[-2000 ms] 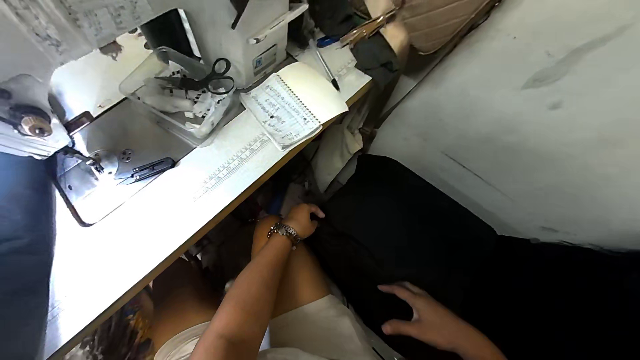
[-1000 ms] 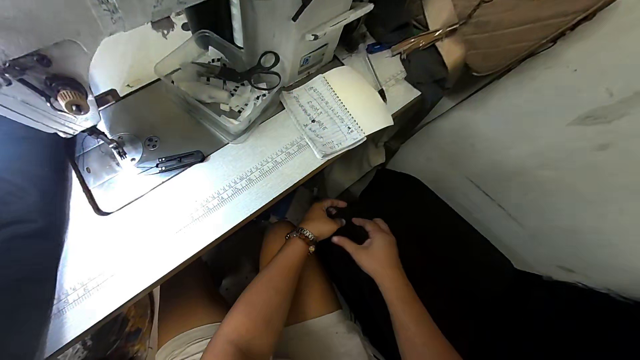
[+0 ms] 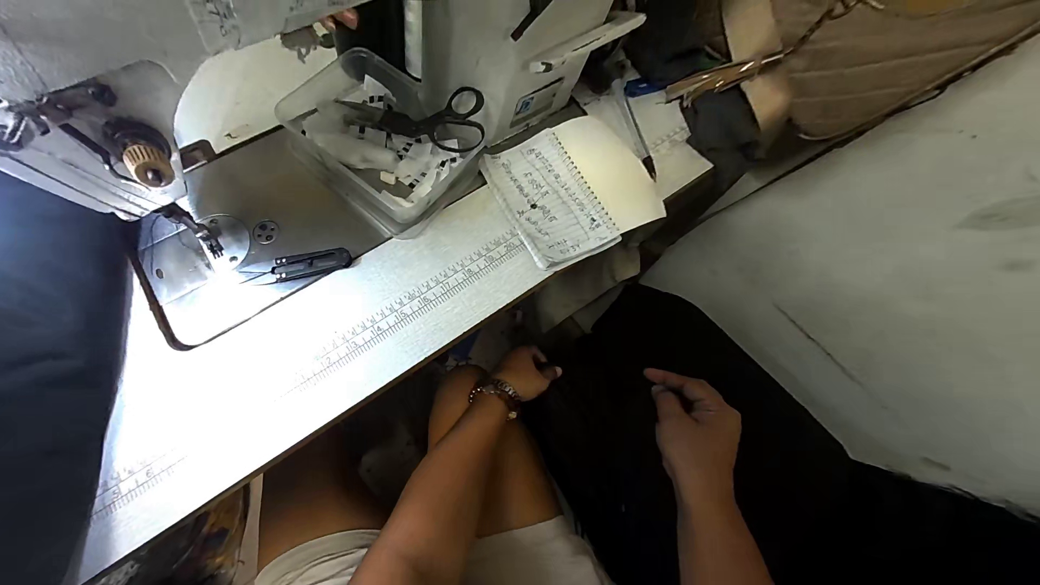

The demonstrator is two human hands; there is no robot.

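Black fabric (image 3: 780,471) lies beside my legs and along the pale wall. My left hand (image 3: 526,372), a watch and bracelet at its wrist, is closed on the near edge of that cloth. Over the cloth to the right is my right hand (image 3: 697,413), its thumb and index finger close together; whether they pinch any cloth or thread cannot be made out. The sewing machine's presser foot (image 3: 213,242) stands at the upper left, with black thread snips (image 3: 311,264) lying beside it on the metal bed plate.
The white sewing table (image 3: 414,325) has a printed ruler scale. On it are a clear plastic box (image 3: 390,219) with black-handled scissors (image 3: 455,122) and scraps, and an open spiral notebook (image 3: 561,195) bearing handwriting. A pen (image 3: 638,134) lies behind. Cardboard (image 3: 894,73) and a pale wall (image 3: 918,268) are at right.
My right hand came in beside my left hand a second ago and has since moved away to the right. My left hand has stayed at the cloth's edge.
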